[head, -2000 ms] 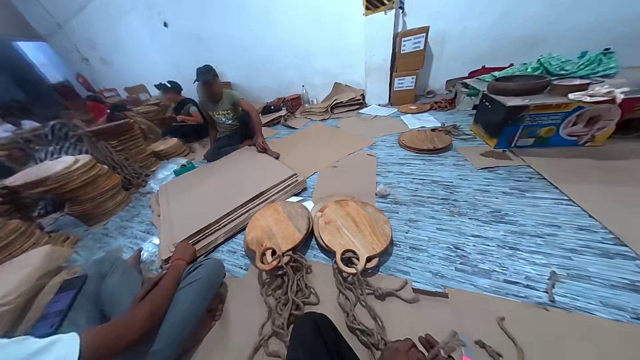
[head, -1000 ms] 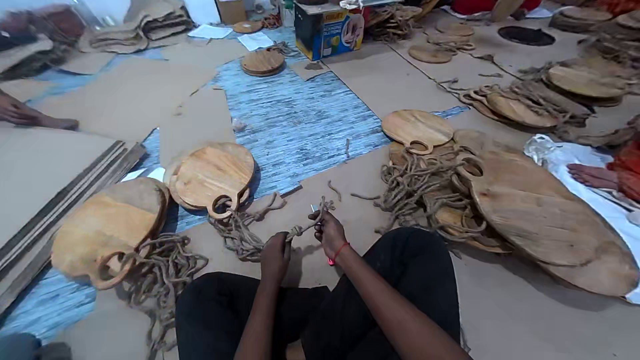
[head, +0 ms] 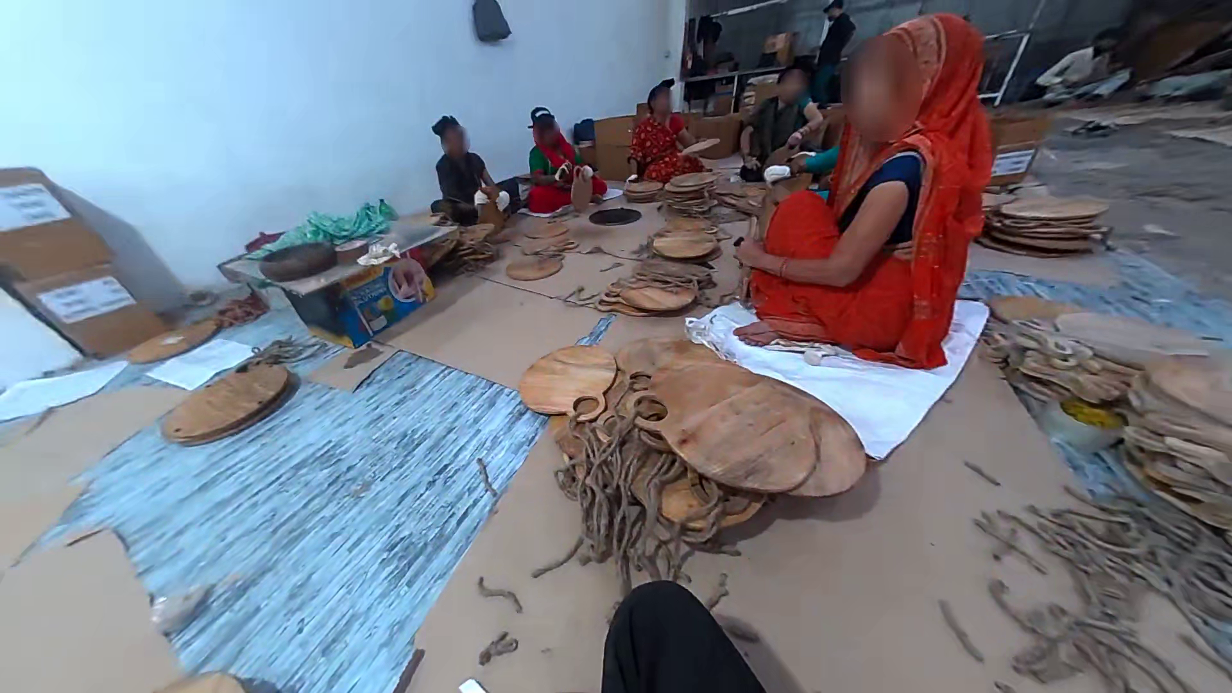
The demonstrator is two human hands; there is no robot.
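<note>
Neither of my hands shows in the head view; a dark-trousered knee stands at the bottom middle. Just beyond it lies a pile of round wooden boards [head: 751, 438] with ring-shaped handles, overlapping one another. Lengths of brown rope [head: 616, 491] hang from the handles and spread over the brown sheet toward the knee. A smaller round board [head: 568, 380] rests at the pile's left side. Short rope pieces [head: 499, 595] are scattered left of the knee, and a heap of loose rope [head: 1107, 577] lies at the right.
A person in red sits on a white cloth [head: 905, 414] behind the pile. Other people sit farther back among stacked boards [head: 688, 192]. A box with a colourful print [head: 385, 298] stands at the left, near cardboard cartons [head: 91, 298]. More boards [head: 1193, 385] are stacked at the right edge.
The view has swung far to the right. Both hands, which held a piece of rope above the lap one second ago, are out of sight now.
</note>
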